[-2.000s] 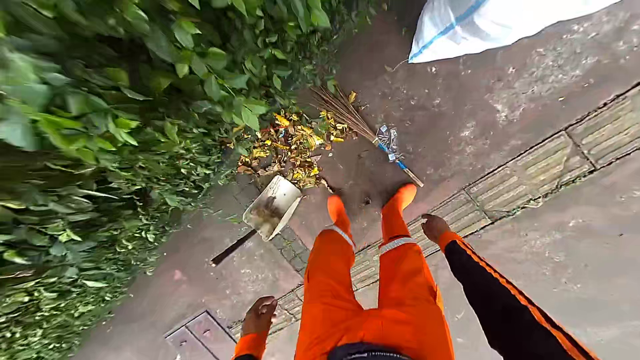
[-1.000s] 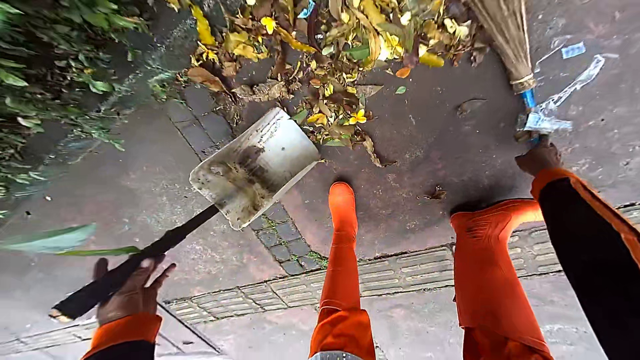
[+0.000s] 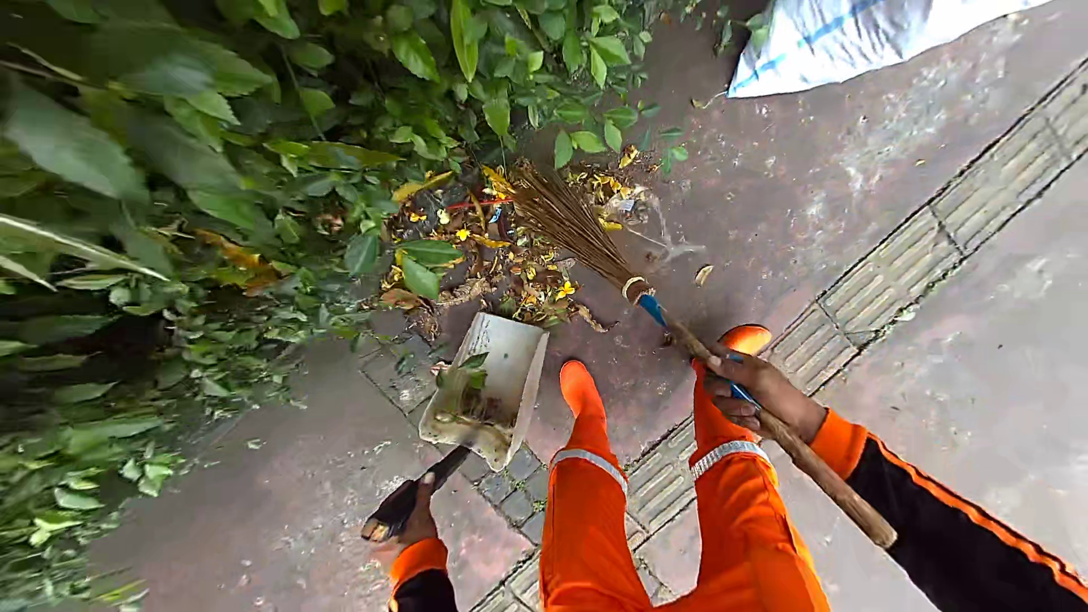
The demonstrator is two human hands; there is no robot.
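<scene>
My right hand (image 3: pixel 769 393) grips the wooden handle of a stick broom (image 3: pixel 586 234), whose bristles rest over a pile of yellow and brown fallen leaves (image 3: pixel 518 263). Blue wrapping shows on the handle beside the fingers. My left hand (image 3: pixel 418 514) is closed around the dark handle of a whitish dustpan (image 3: pixel 497 361). The pan lies on the paving just below the pile, its wide mouth facing the leaves. Some green leaves and dirt are in it.
Dense green bushes (image 3: pixel 323 127) overhang the pile from the left and top. A white sack with blue stripes (image 3: pixel 841 42) lies at the upper right. Ridged paving tiles (image 3: pixel 884 263) cross diagonally behind my orange boots (image 3: pixel 582 391). Thin clear plastic lies right of the bristles.
Two seconds ago broom and dustpan lay on the ground with both hands off them. Now each hand holds one. The bristles have moved over the leaves and the pan lies closer to the pile.
</scene>
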